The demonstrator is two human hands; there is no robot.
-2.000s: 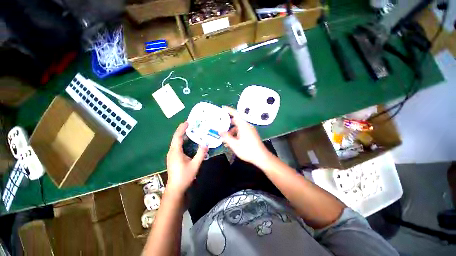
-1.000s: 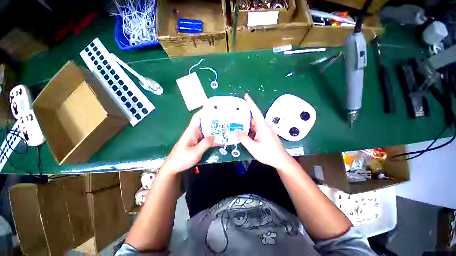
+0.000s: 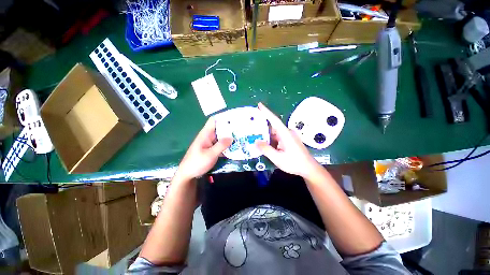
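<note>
The white housing half [image 3: 240, 119] is held between my two hands just above the bench's front edge, with its open side up. The blue part [image 3: 256, 138] and thin wires show inside it. Two tiny white discs [image 3: 260, 166] hang at its near edge. My left hand [image 3: 206, 148] grips its left side, thumb over the inside. My right hand [image 3: 287, 147] grips its right side, thumb by the blue part. The matching housing cover [image 3: 316, 122] with three dark spots lies to the right. A white card [image 3: 209, 95] with a looped wire and disc [image 3: 232, 86] lies behind.
An electric screwdriver [image 3: 388, 75] hangs at the right. An open carton [image 3: 80, 121] and a perforated strip [image 3: 129, 85] lie at the left. Parts boxes [image 3: 208, 42] and a blue basket [image 3: 149, 42] line the back. A cluttered carton [image 3: 365, 185] stands below right.
Since two seconds ago, the housing half has been turned in my hands, and both hands now hold its sides. The view has shifted. In the last second, my left thumb has moved further over the inside.
</note>
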